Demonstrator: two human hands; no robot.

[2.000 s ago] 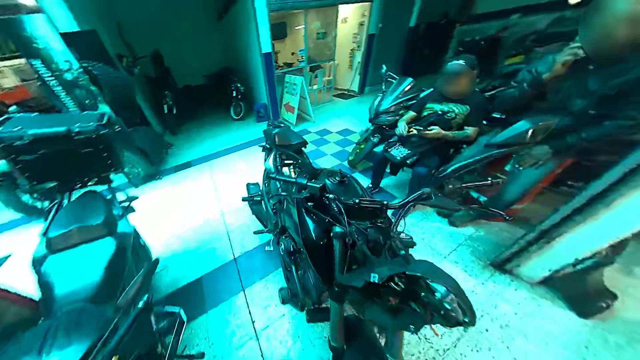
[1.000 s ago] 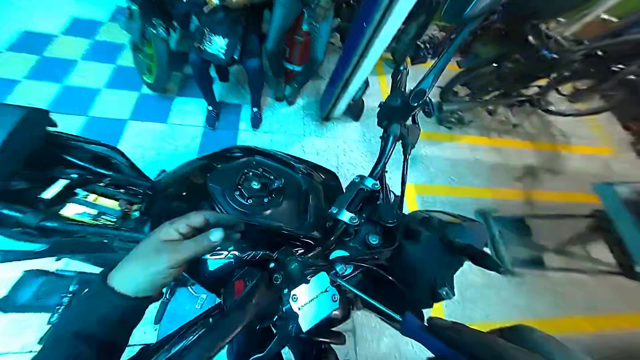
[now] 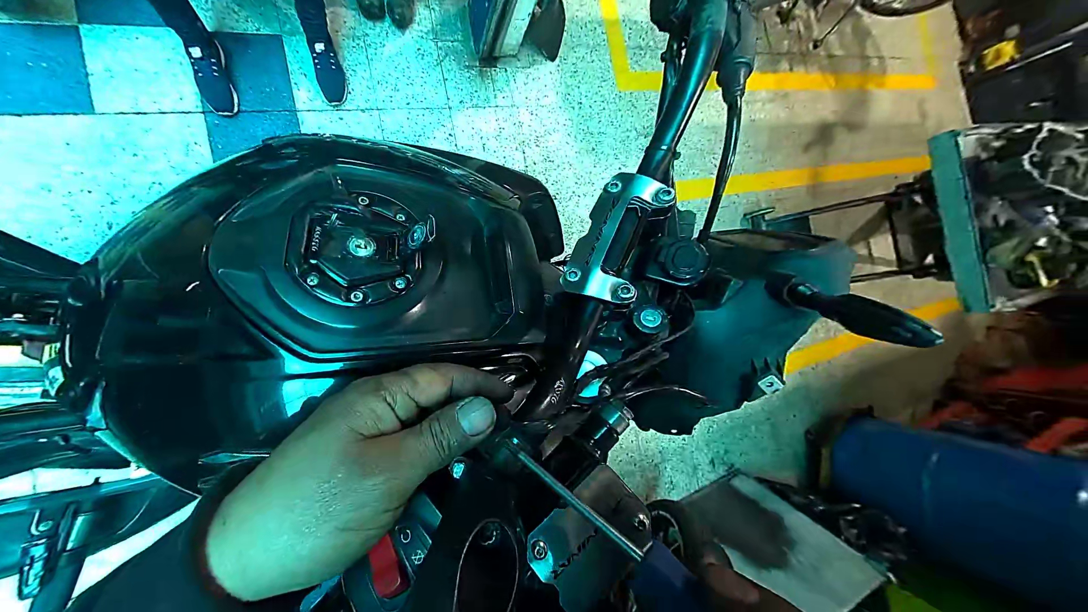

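The black motorcycle fuel tank (image 3: 459, 280) fills the left and middle, its filler cap (image 3: 359, 245) closed. My left hand (image 3: 382, 450) is at the tank's front lower edge beside the black handlebar (image 3: 565, 365), thumb and forefinger nearly together; whether something is pinched between them cannot be seen. From the lower right my right hand (image 3: 735, 586), partly out of view, holds a screwdriver (image 3: 578, 508) by its blue handle. Its tip reaches the dark parts just right of my left fingertips. A metal reservoir cover (image 3: 586, 531) lies beneath the shaft, and a handlebar clamp (image 3: 603, 238) sits above.
A person's shoes (image 3: 212, 76) stand on the tiled floor beyond the tank. The headlight cowl (image 3: 722, 331) and a turn signal (image 3: 875, 314) project to the right. A blue drum (image 3: 960, 501) and a teal-edged stand (image 3: 960, 221) stand farther right.
My left hand, spread over the tank's side a second ago, is now at its front edge by the handlebar, thumb and forefinger drawn together. The screwdriver remains in my right hand. The view is closer.
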